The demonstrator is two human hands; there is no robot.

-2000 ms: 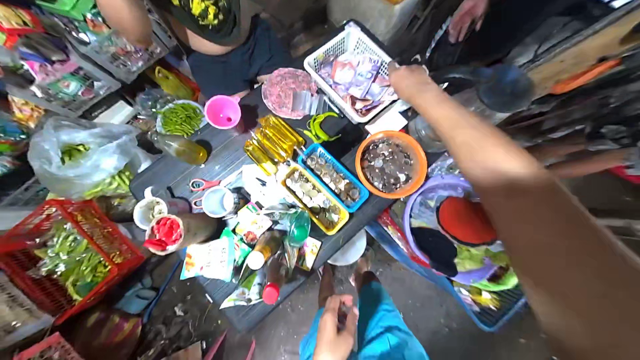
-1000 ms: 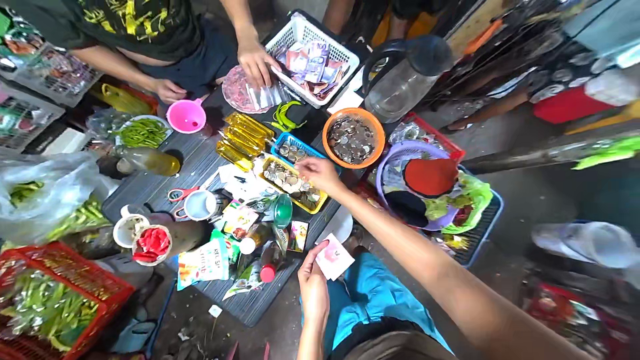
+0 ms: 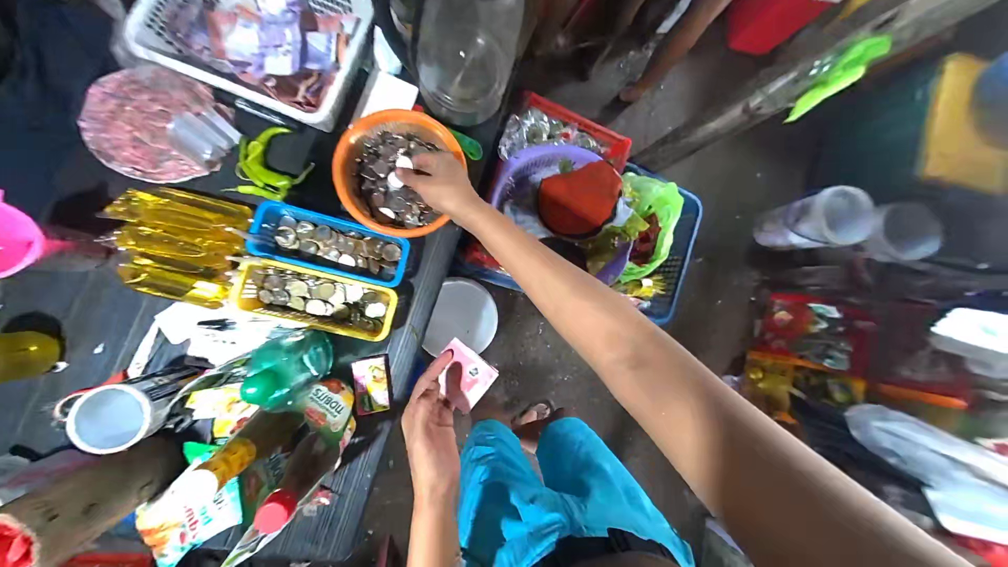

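My left hand [image 3: 431,421] holds a small pink and white packet or paper [image 3: 468,375] above the floor beside the table edge. My right hand [image 3: 437,183] reaches into an orange plastic bowl [image 3: 343,175] full of coins [image 3: 386,169], with pale coins at its fingertips. Just below the bowl lie a blue basket of coins [image 3: 405,264] and a yellow basket of coins [image 3: 315,323]. A white plastic basket [image 3: 228,93] with banknotes [image 3: 277,35] stands behind them, next to green chili peppers [image 3: 266,165] and a round pink bundle [image 3: 142,122] in clear plastic.
Yellow liquid packs [image 3: 177,244], bottles [image 3: 303,465] and a metal-like cup [image 3: 110,417] crowd the dark table [image 3: 79,287]. A clear pitcher [image 3: 468,55] stands at the back. Right of the table are a purple basket [image 3: 512,177] and a blue crate [image 3: 685,252]; a white lid [image 3: 465,315] lies lower.
My right hand has moved from the yellow coin basket to the orange bowl. The pink paper was in my left hand a second ago too. The view has shifted closer to the coins.
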